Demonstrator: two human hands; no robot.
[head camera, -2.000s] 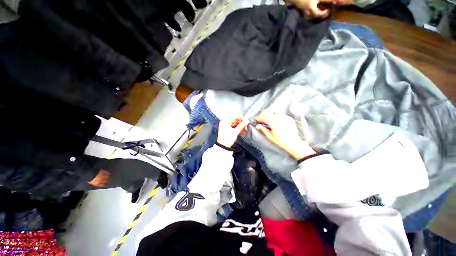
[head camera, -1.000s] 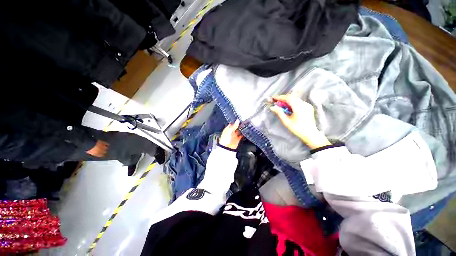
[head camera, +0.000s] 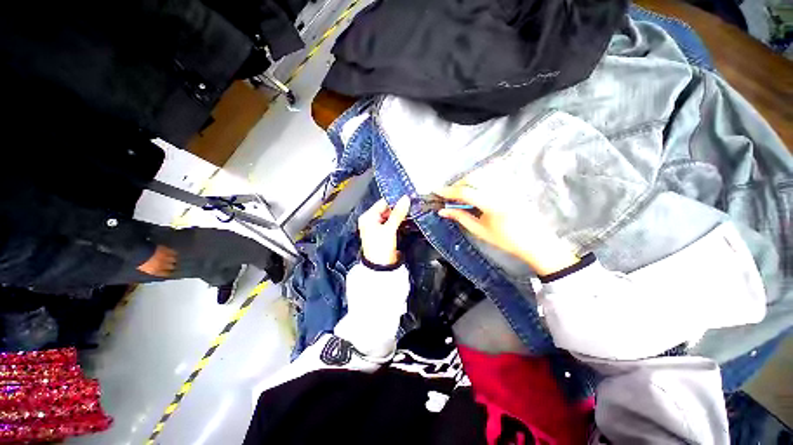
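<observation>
A denim jacket (head camera: 609, 165), inside out and pale blue-grey, lies over the table and toward my lap. Its darker blue hem band (head camera: 474, 265) runs down toward my lap. My left hand (head camera: 383, 228) pinches the band's edge between thumb and fingers. My right hand (head camera: 496, 224) is beside it at the seam that meets the band, its fingertips close to the left ones. The thread snips (head camera: 459, 207) show as a small blue and dark tool in my right fingers, mostly hidden. Any thread is too fine to see.
A black garment (head camera: 469, 52) lies over the jacket's far side. The brown table (head camera: 748, 78) shows at the upper right. Crumpled blue denim (head camera: 326, 287) hangs below the near edge. At left are dark clothes, a person's hand (head camera: 159, 261), yellow-black floor tape (head camera: 204, 361) and red sequined cloth (head camera: 52, 395).
My right hand with the snips has come down from the pale panel to the hem band, beside my left hand. My left hand has shifted slightly up and left along the band.
</observation>
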